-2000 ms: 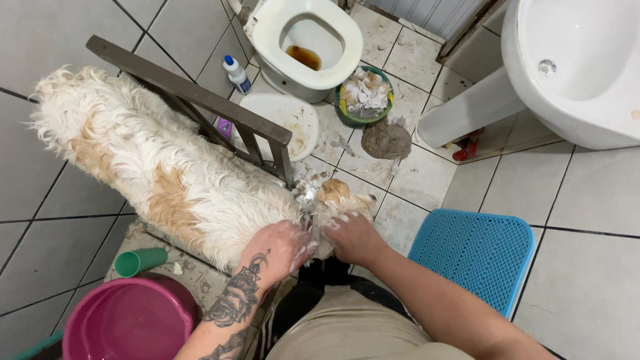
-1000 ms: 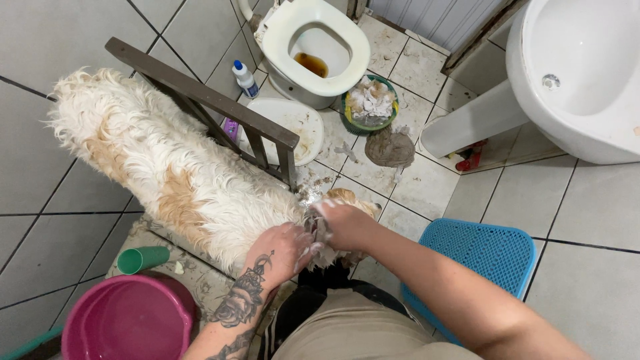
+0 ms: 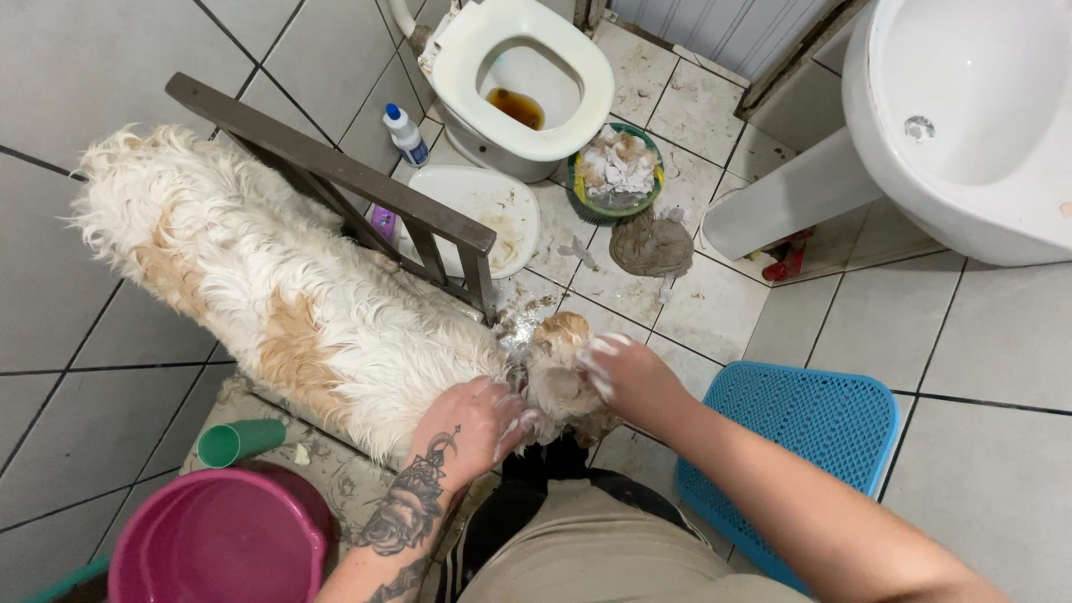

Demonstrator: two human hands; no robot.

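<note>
A wet, long-haired white and tan dog [image 3: 335, 335] stands beside a brown wooden rail [image 3: 335, 163], its head low in front of my body. My left hand [image 3: 481, 419] rests on the fur at its neck, with lather on the fingers. Against the far side of the head lies my right hand [image 3: 624, 377], its fingers curled and coated in white foam. Whether the fingers of either hand close on fur is unclear. The dog's face is mostly hidden.
At lower left are a magenta basin [image 3: 226, 536] and a green plastic cup [image 3: 243, 442]. Beyond the rail stand a toilet [image 3: 523, 75], a bottle [image 3: 406, 134] and a green bin [image 3: 615, 172] near a grey cloth [image 3: 651, 243]. A blue perforated plastic stool [image 3: 796, 461] and a sink [image 3: 963, 109] stand on the right.
My right hand has shifted right from the top of the dog's neck to the side of its head since one second ago. My left hand stays at the neck.
</note>
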